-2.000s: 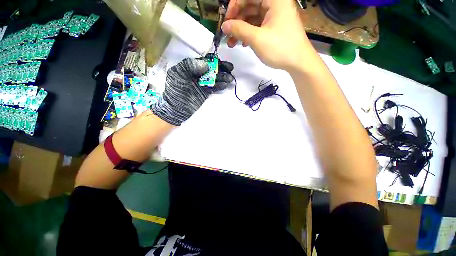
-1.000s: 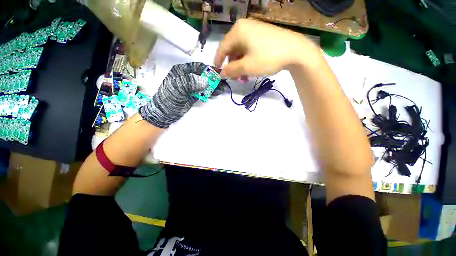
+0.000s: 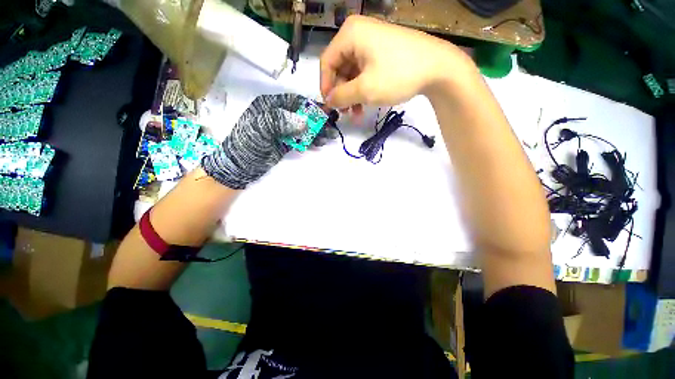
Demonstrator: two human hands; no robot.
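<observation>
My left hand (image 3: 259, 141), in a grey-black striped knit glove, holds a small green circuit board (image 3: 308, 126) tilted over the white mat. My right hand (image 3: 370, 70) is bare, with thumb and fingertips close together at the board's upper right corner; what is between them is too small to tell. A black cable (image 3: 380, 138) runs from beside the board to a bundle on the mat, with a small plug at its far end. The dark soldering iron (image 3: 297, 37) points down above the board, apart from it.
Loose boards (image 3: 178, 148) lie at the mat's left end, a black cable pile (image 3: 592, 194) at its right. Board rows (image 3: 26, 122) lie on the far-left black table. A film-wrapped duct (image 3: 166, 37) with a white nozzle (image 3: 240, 37) and a wooden shelf board (image 3: 474, 26) stand behind.
My right hand has come down from the iron to the board's corner. The board has moved away from the iron tip and tilted. In the last second, little has moved.
</observation>
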